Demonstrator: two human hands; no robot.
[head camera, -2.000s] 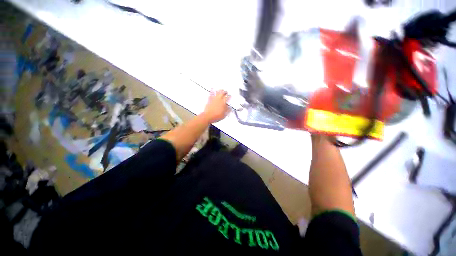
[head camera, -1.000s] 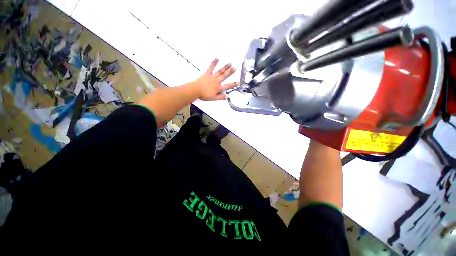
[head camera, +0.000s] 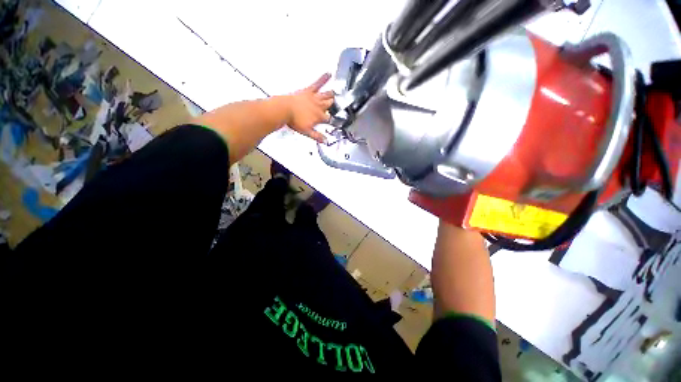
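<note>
The straight knife cutting machine (head camera: 515, 112), with a silver head and red body, stands on the white marker paper (head camera: 246, 45). Its base plate (head camera: 355, 158) shows at its front left. My left hand (head camera: 306, 112) lies on the paper beside the knife and standard (head camera: 347, 112), fingers spread around the narrow metal there, holding nothing that I can see. My right forearm reaches up under the red body near the yellow label (head camera: 515, 216). My right hand is hidden behind the machine, so its grip does not show.
Cut pieces with dark edges (head camera: 597, 254) lie at the right of the table. A black power cord (head camera: 642, 142) hangs at the machine's back. Fabric and paper scraps (head camera: 82, 112) litter the tan floor at the left. The table edge runs diagonally between me and the lay.
The machine has moved left in view, with my right forearm behind it. My left hand has shifted slightly left and is now closer around the knife area, its fingers partly behind the metal.
</note>
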